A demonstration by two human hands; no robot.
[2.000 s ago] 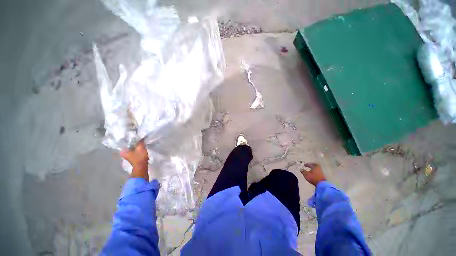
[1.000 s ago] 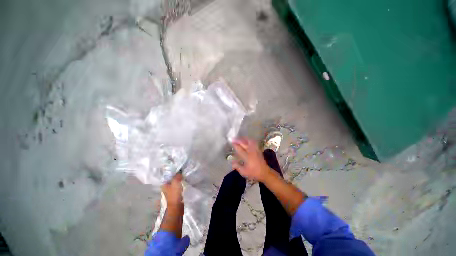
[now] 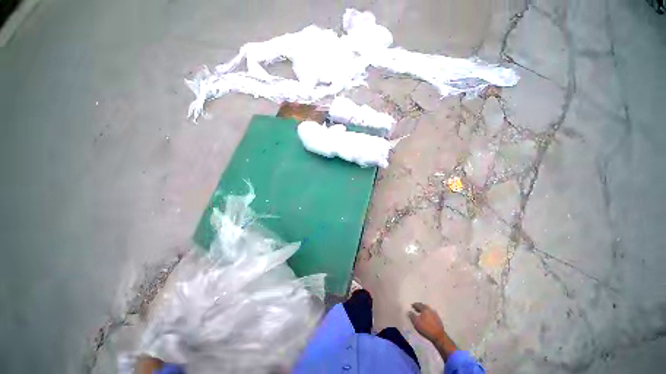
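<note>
A large loose bunch of clear, crinkled stretch wrap fills the lower left and hangs over the near left corner of the green board-topped platform. My left hand is at the bottom edge, mostly hidden by the film; its fingers do not show. My right hand is to the right of my body, empty, fingers apart. Two white rolled film bundles lie side by side at the platform's far right end, the nearer bundle on the green top and the farther bundle behind it.
A tangled white loose film heap lies on the concrete beyond the platform, with a tail stretching right. A brown wood edge shows at the platform's far end. Cracked concrete with a small yellow scrap lies to the right.
The view has turned, bringing the platform in front of me and the bundles and heap into view. The wrap is now over the platform's corner. My right hand has moved away from the wrap.
</note>
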